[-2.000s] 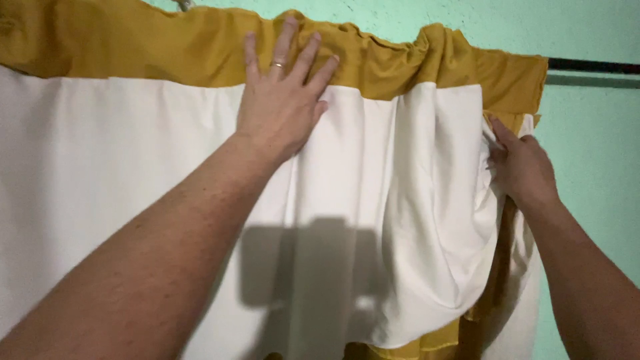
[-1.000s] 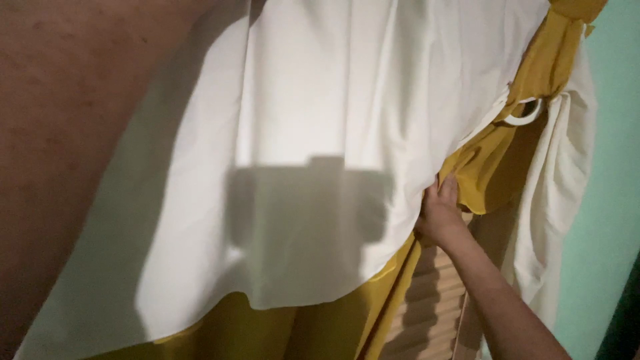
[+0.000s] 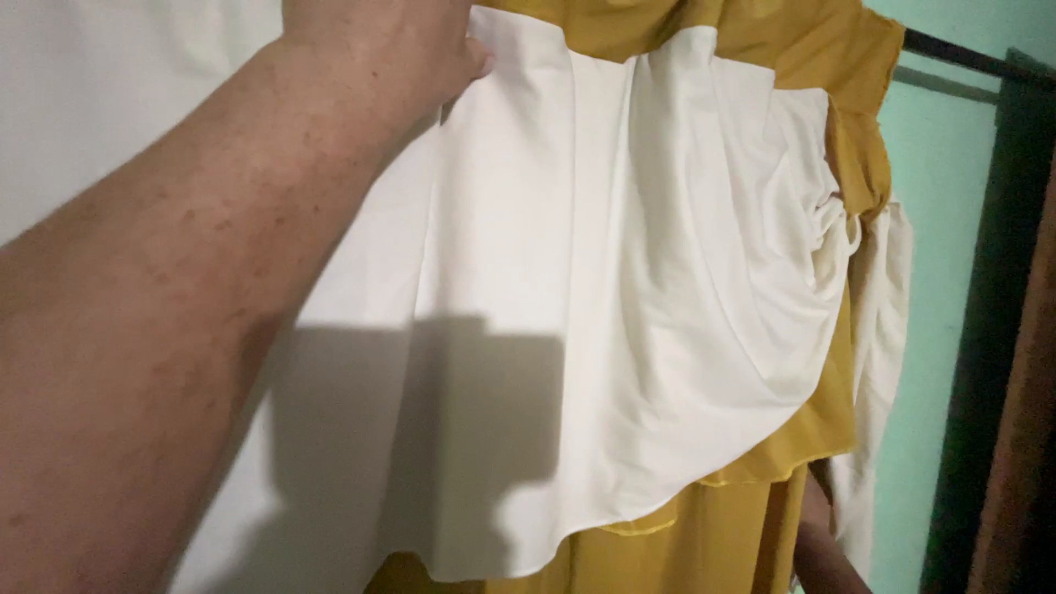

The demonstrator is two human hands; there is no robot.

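A white curtain valance (image 3: 511, 272) with a mustard-yellow top band (image 3: 792, 41) hangs in folds from a dark curtain rod (image 3: 949, 56). At the top left, my left hand (image 3: 388, 37) lies against the white cloth near the band; its fingers are cut off by the frame's top. At the right, the white cloth is gathered beside a white ring (image 3: 853, 236). A mustard-yellow curtain (image 3: 685, 544) hangs behind and below. My right forearm (image 3: 825, 544) shows at the lower right, partly behind the cloth; the right hand itself is hidden behind the yellow curtain.
A pale green wall (image 3: 940, 272) stands behind the curtains. At the far right are a dark vertical strip and a brown upright edge (image 3: 1019, 396). A narrow white cloth (image 3: 883, 330) hangs along the curtain's right side. Shadows fall across the valance.
My right hand was at the gathered upper right cloth, then at the valance's lower edge; it is now behind the yellow curtain. The view has shifted considerably.
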